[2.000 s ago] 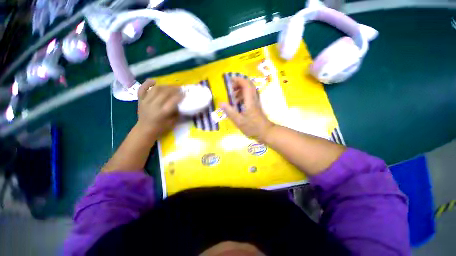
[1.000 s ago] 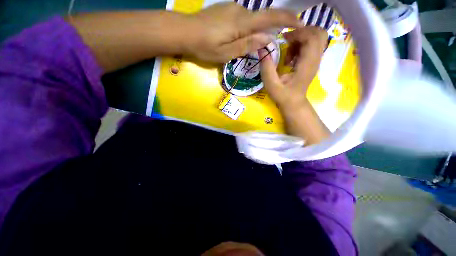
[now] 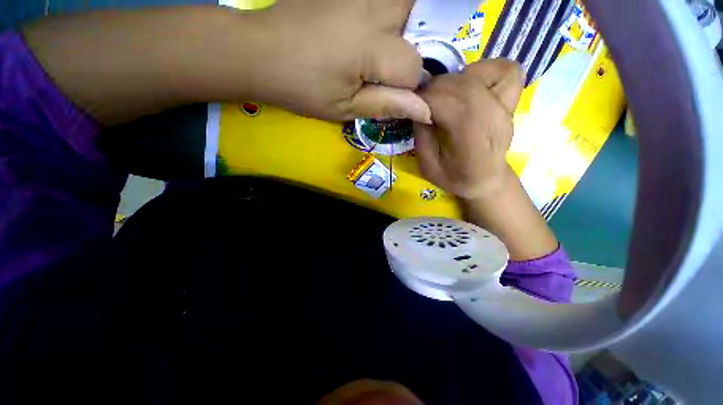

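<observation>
The open ear cup point(image 3: 384, 139) lies over the yellow sheet, its green board partly showing below my hands. The battery point(image 3: 372, 177), silver-white with an orange end, hangs beside the cup on thin wires over the sheet. My left hand point(image 3: 357, 71) reaches in from the left, thumb and fingers at the cup. My right hand point(image 3: 469, 130) is against it, fingers curled over the cup. Their fingertips and what they pinch are hidden. The closed ear cup point(image 3: 444, 241), white with radial slots, hangs nearest me, joined to the headband point(image 3: 674, 158) arching on the right.
The yellow printed sheet point(image 3: 293, 162) with striped prints lies under the work on the dark green bench point(image 3: 166, 142). Blurred items point(image 3: 626, 387) show at the lower right. A pale part point(image 3: 701, 16) shows at the top right corner.
Since the earliest frame, the headset has come close in front of me. Since one second ago, the closed ear cup has turned its slotted face up and my hands have closed together over the open cup.
</observation>
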